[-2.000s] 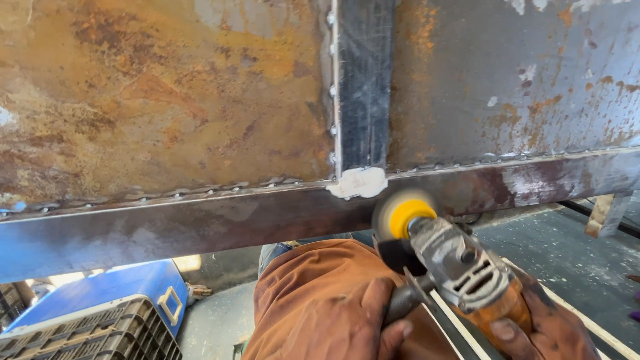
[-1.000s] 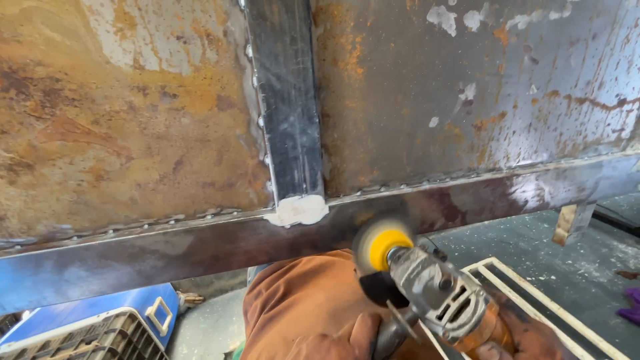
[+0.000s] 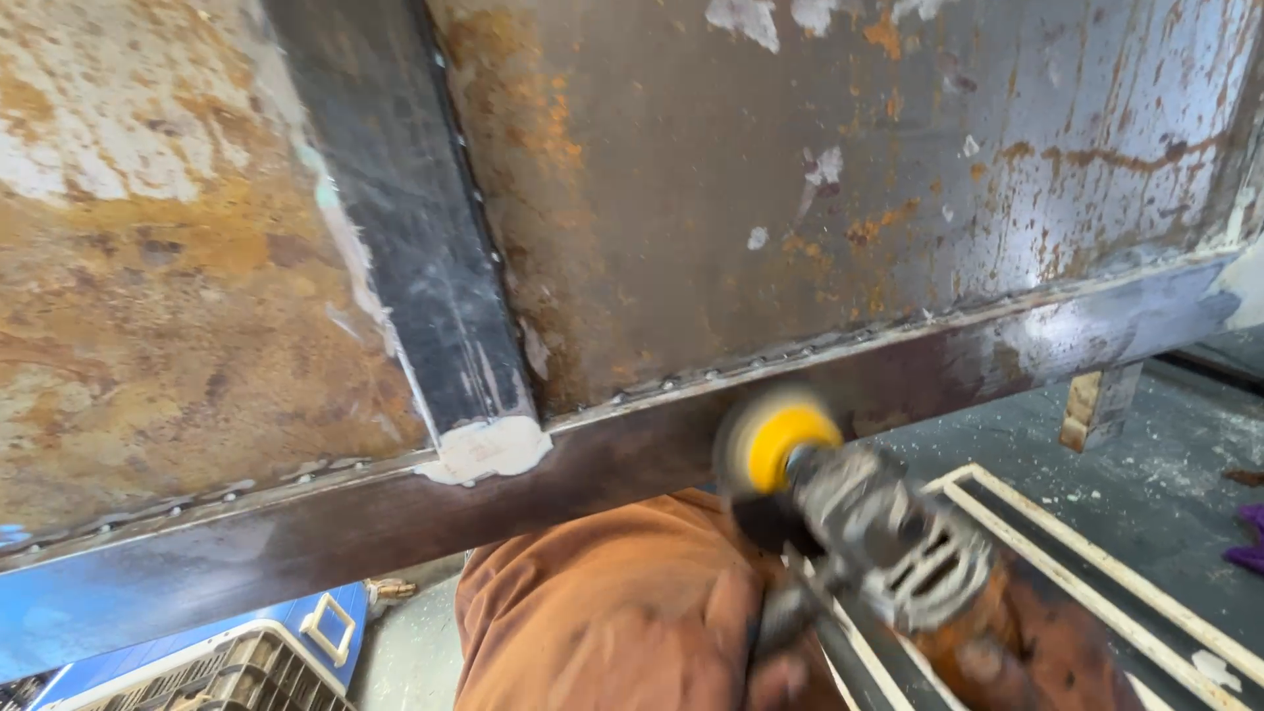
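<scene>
An angle grinder [image 3: 899, 533] with a round yellow-centred attachment [image 3: 785, 439] is held in both hands. My left hand [image 3: 662, 632] is closed around its side handle [image 3: 785, 617]; my right hand [image 3: 1047, 632] grips the orange body. The attachment's blurred rim lies over the lower steel rail [image 3: 632, 430]; whether it touches cannot be told. Left of it, a whitish filler patch [image 3: 494, 447] covers the joint of the rail and a dark upright steel bar [image 3: 405, 197]. Rusty sheet-metal panels [image 3: 691, 197] flank the bar, with weld beads along the seams.
Below the rail at lower left are a blue cooler [image 3: 341, 612] with a white handle and a plastic crate [image 3: 247, 671]. A pale metal frame [image 3: 1086, 583] lies at lower right, near a short leg [image 3: 1096, 405] under the rail and a purple item [image 3: 1249, 538].
The view has shifted to the right and closer to the panel. The grinder has moved right along the lower rail, away from the filler patch, with both hands still on it.
</scene>
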